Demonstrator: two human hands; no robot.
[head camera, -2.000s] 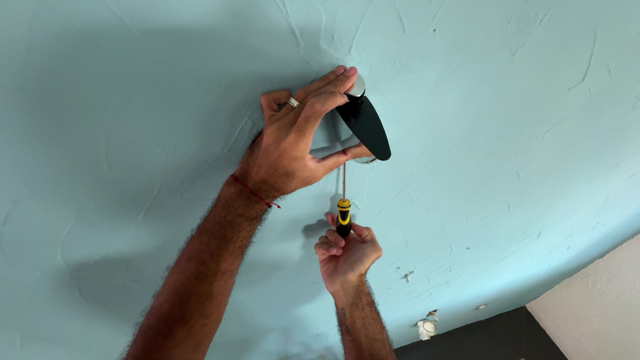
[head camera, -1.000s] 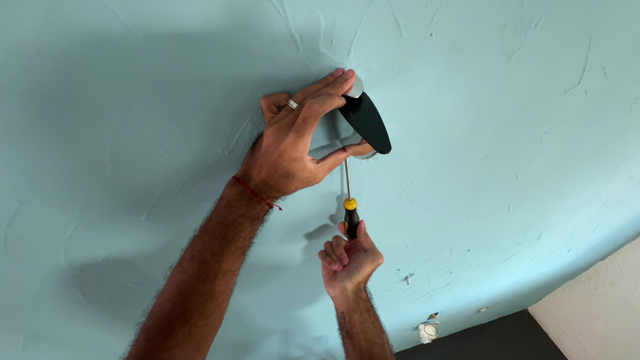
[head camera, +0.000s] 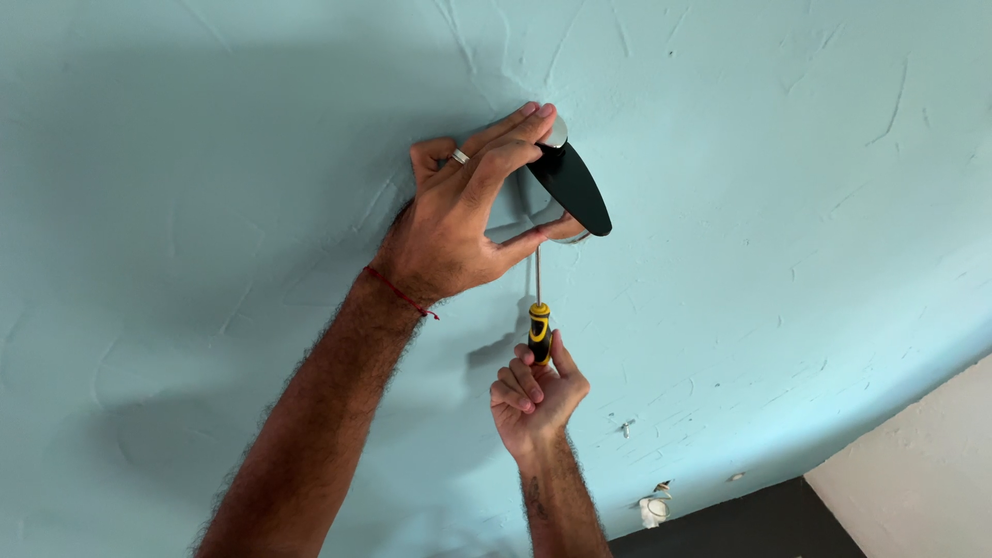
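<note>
On the light blue wall sits a fixture with a dark oval plate (head camera: 573, 186), a silver round knob (head camera: 555, 132) at its top and a curved rim partly hidden behind the plate. My left hand (head camera: 473, 201), with a ring and a red string bracelet, grips this fixture, fingers at the knob and thumb and a fingertip near its lower edge. Below it, my right hand (head camera: 539, 395) holds a yellow and black screwdriver (head camera: 540, 333) upright by the handle's lower end. The shaft points up to the fixture's underside; its tip is hidden by my left hand.
Lower right on the wall are a screw or plug (head camera: 626, 428), a white lump with wire (head camera: 653, 510) and a small pale spot (head camera: 736, 477). A dark surface (head camera: 744, 527) and a white wall (head camera: 922, 457) meet the blue wall at the bottom right.
My right hand's fingers have shifted on the screwdriver handle since two seconds ago. The left hand stays at the fixture.
</note>
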